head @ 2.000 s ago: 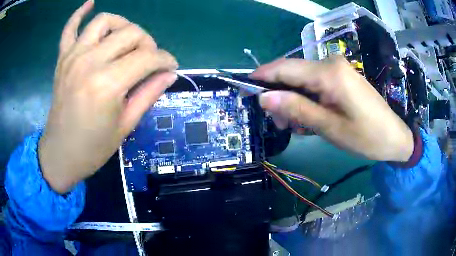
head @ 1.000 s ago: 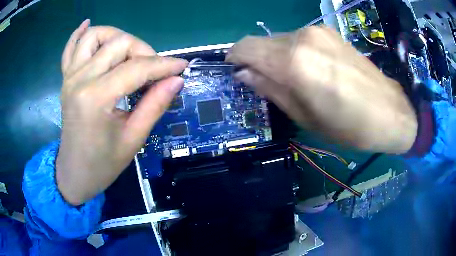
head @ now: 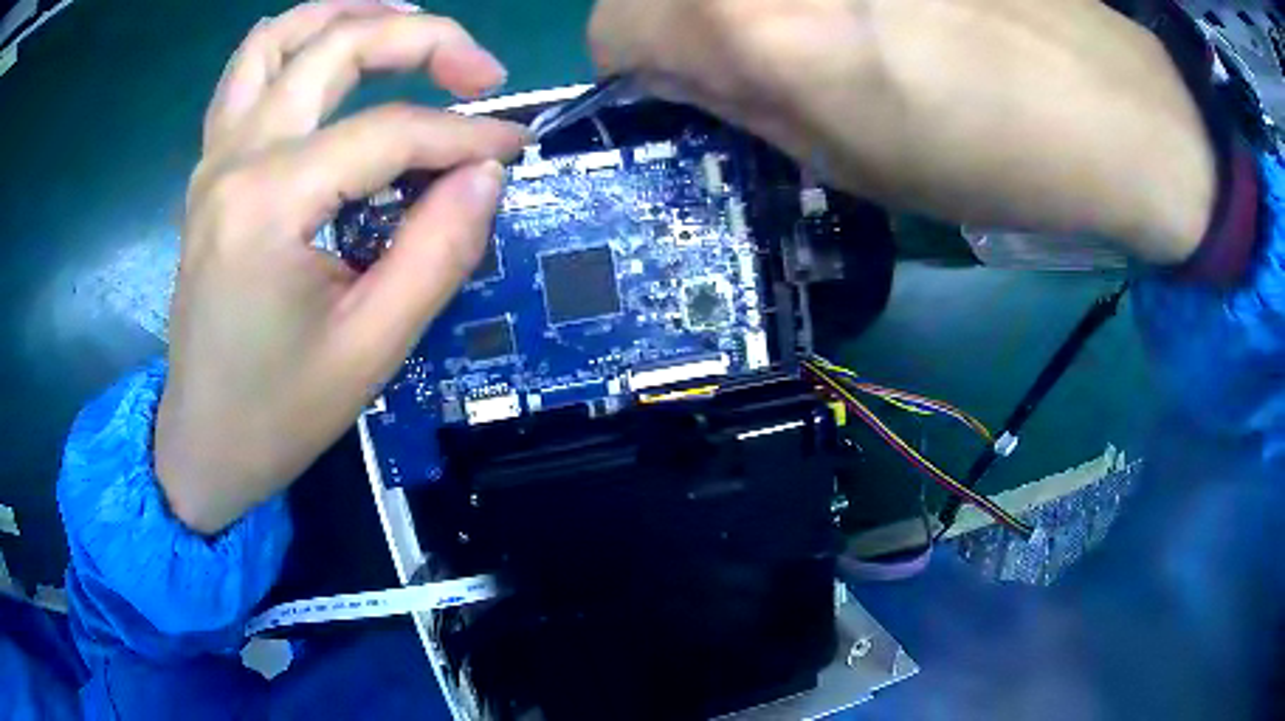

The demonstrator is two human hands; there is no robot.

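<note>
The blue main board [head: 581,282] lies in the opened unit, with white sockets along its edges. My left hand [head: 331,211] is over the board's upper left corner, thumb and forefinger nearly together; whether a wire is between them I cannot tell. My right hand [head: 902,99] is above the board's upper edge and holds slim dark tweezers [head: 585,102], which point down left at my left fingertips. The tweezer tips are at the upper row of sockets. The black inner cover [head: 648,563] sits below the board.
A white flat ribbon cable [head: 374,606] hangs out at the left. Multicoloured wires [head: 916,409] with small plugs spread at the right. A black cord [head: 1036,402] and a shiny gridded tray [head: 1057,528] lie beyond them. A round black part [head: 853,268] is at the unit's right side.
My right hand has moved up, and the tweezers now angle down to my left fingertips. The view has shifted, and the second unit at the upper right has left the picture.
</note>
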